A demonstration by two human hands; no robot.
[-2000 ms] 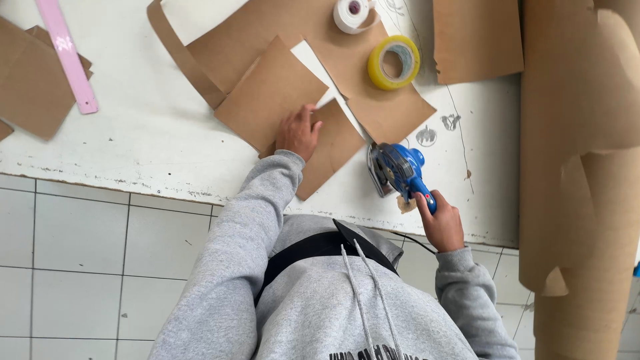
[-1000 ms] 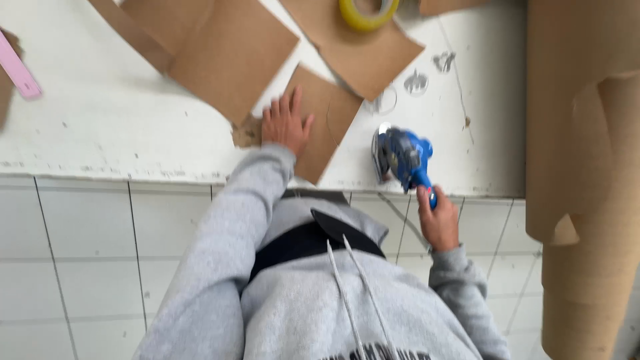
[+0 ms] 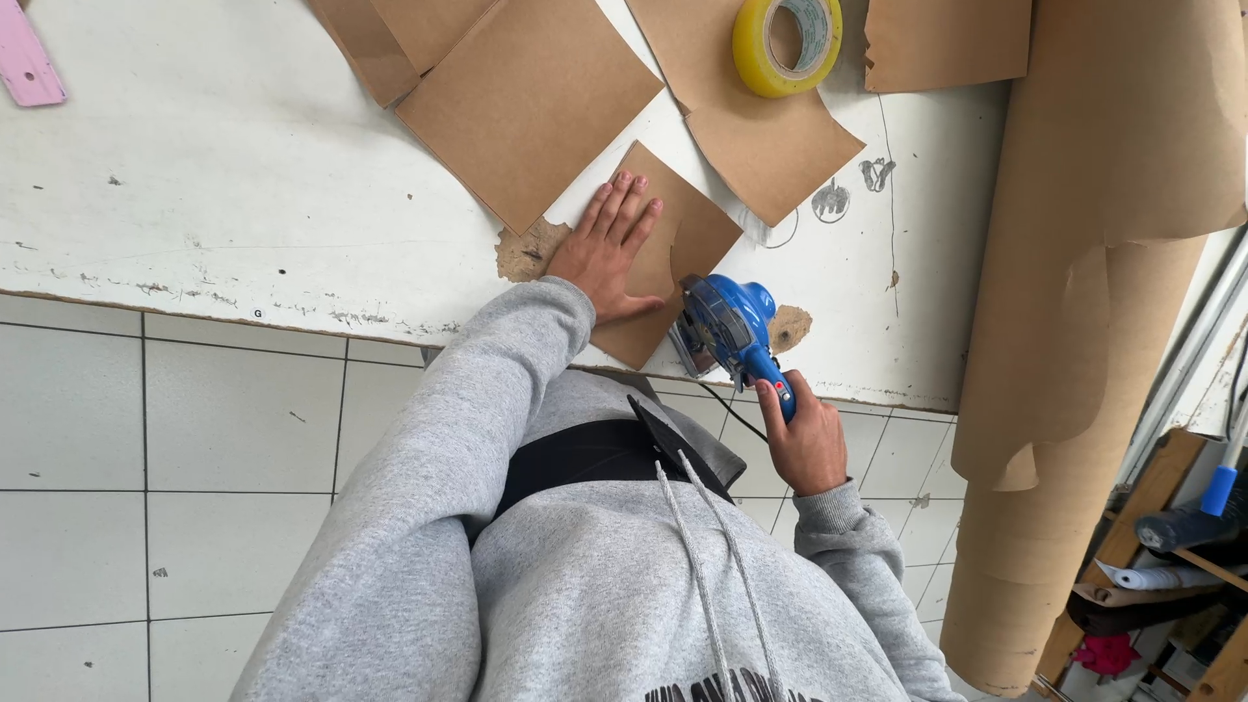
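Observation:
My left hand (image 3: 609, 255) lies flat, fingers apart, on a small piece of brown kraft paper (image 3: 704, 226) near the table's front edge. My right hand (image 3: 805, 434) is closed around the handle of a blue handheld electric cutter (image 3: 729, 322). The cutter's metal base rests at the right edge of that paper, and a black cord runs down from it. Up and left of my left hand lies a larger kraft paper piece (image 3: 531, 107). Another kraft piece (image 3: 775, 156) lies at the upper right, with a roll of yellow tape (image 3: 746, 49) on it.
A big roll of kraft paper (image 3: 1063, 341) stands along the right side of the white table (image 3: 195, 195). A pink ruler (image 3: 27, 58) lies at the far left. Another kraft sheet (image 3: 951, 44) is at the top right. At the lower right, a wooden rack (image 3: 1170, 458) holds rolled materials.
The cutter has moved left, to the edge of the small kraft piece; a second ago it stood apart from it. My left hand remains on that paper. The view has shifted.

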